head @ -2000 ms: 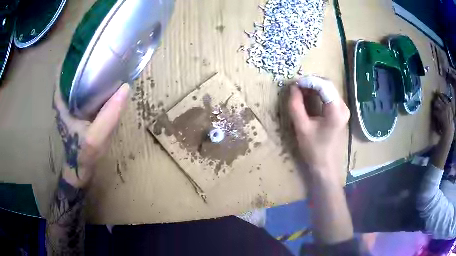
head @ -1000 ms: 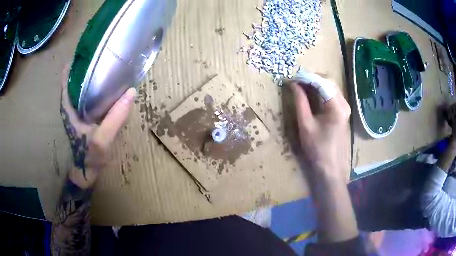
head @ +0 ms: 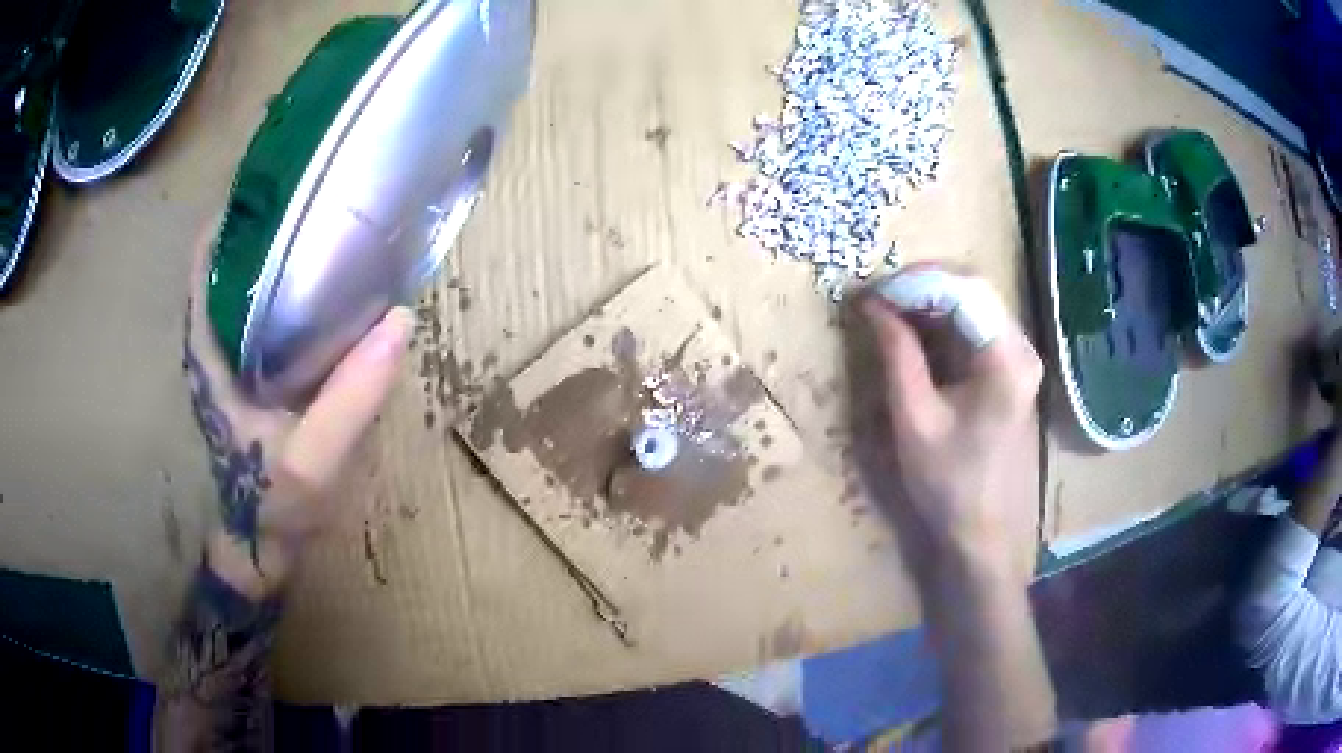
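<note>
My left hand [head: 317, 427] holds a green housing [head: 287, 177] by its lower end, thumb on the silver face [head: 390, 184]. The housing is tilted on its side at the upper left. My right hand [head: 949, 368], with a white finger cot on the index finger, is at the lower edge of a pile of small fittings [head: 868, 133]. Its thumb and index finger are close together; whether a fitting is between them cannot be seen. A stained cardboard pad [head: 552, 441] lies between my hands, with a small white round cap [head: 654, 449] standing on it.
Two green housings [head: 1082, 375] lie open side up on the right cardboard sheet, and more green housings [head: 133, 88] lie at the upper left. Another person's arm [head: 1295, 589] is at the right edge. Brown spots mark the bench cover [head: 589, 133] around the pad.
The bench and its things sit slightly lower in the view. The left hand still holds the housing, shifted slightly right. The right hand stays at the pile's lower edge.
</note>
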